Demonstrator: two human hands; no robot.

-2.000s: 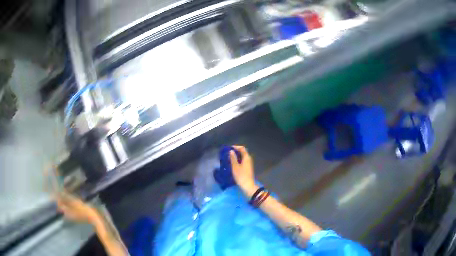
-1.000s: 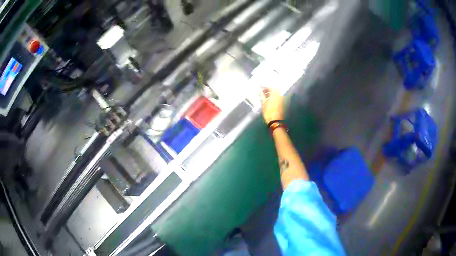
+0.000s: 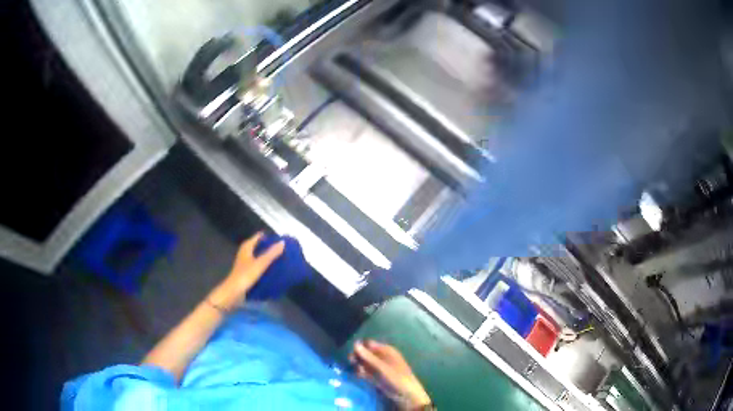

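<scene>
My left hand (image 3: 249, 269) is shut on a bunched dark blue cloth (image 3: 283, 269), beside the silver aluminium edge of the machine frame (image 3: 321, 261). The cloth is close to this edge; whether it touches cannot be told. My right hand (image 3: 386, 371) is low in the middle, in front of the green surface (image 3: 438, 353), with its fingers loosely bent and nothing visible in it. Its wrist is near the bottom edge. The picture is somewhat blurred.
A blue bin (image 3: 513, 307) and a red bin (image 3: 542, 334) stand side by side at the lower right. A blurred blue shape (image 3: 579, 144) covers much of the upper right. A blue stool (image 3: 127, 245) is on the floor at left, below a white-framed dark panel (image 3: 56, 128).
The view has swung towards the machine's other end. My left hand has come into view with the cloth, which my right hand held two seconds ago. My right hand has drawn back from the white sheets.
</scene>
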